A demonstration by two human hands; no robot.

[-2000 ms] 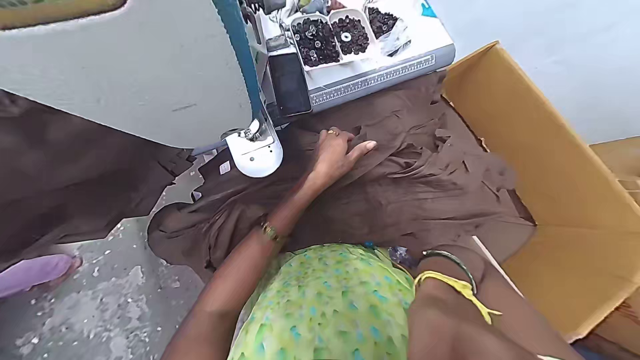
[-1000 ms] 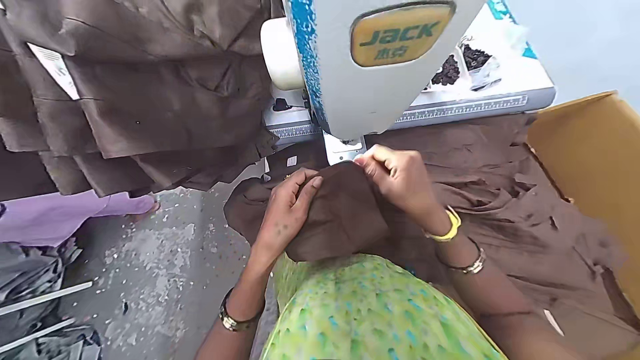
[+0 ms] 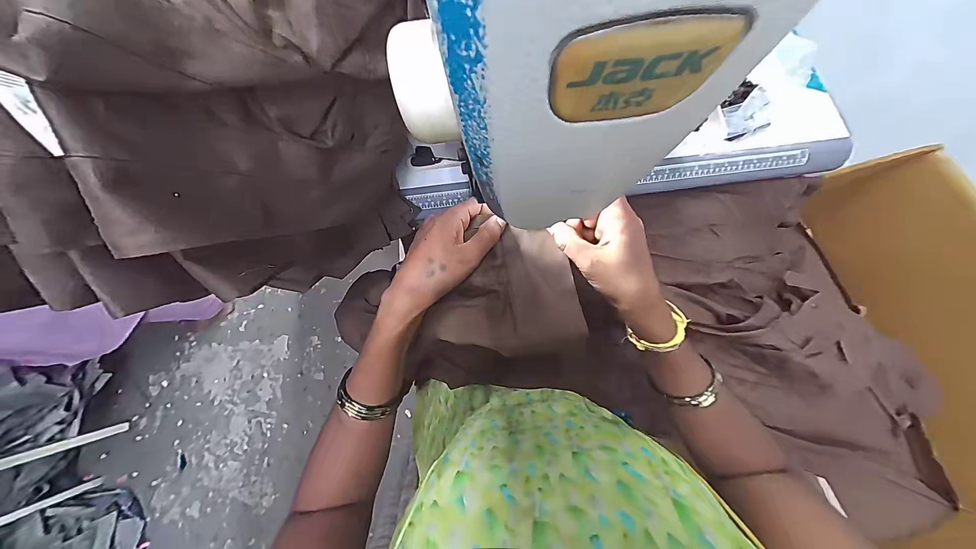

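A piece of brown fabric [image 3: 537, 297] lies across my lap and runs up under the head of a white and blue Jack industrial machine [image 3: 534, 152]. My left hand [image 3: 442, 255] grips this fabric left of the machine head, thumb and fingers pinched together. On the other side my right hand [image 3: 610, 252] pinches the fabric's right edge between thumb and fingers. The machine head hides the fabric's far end and the needle area. More brown fabric [image 3: 762, 320] lies in loose folds to the right of my right hand.
Brown fabric pieces [image 3: 213, 168] hang in layers at the left. A cardboard box [image 3: 900, 252] stands at the right. Behind the machine head, the machine bed [image 3: 823, 130] carries a printed ruler and a small plastic container [image 3: 747, 110] with dark pieces. Dark cloth [image 3: 46, 412] and pale rods lie at lower left.
Two seconds ago my hand lay spread on the fabric pile; one second ago both hands held a piece of fabric at the machine. That fabric now lies flatter between them. The view has shifted.
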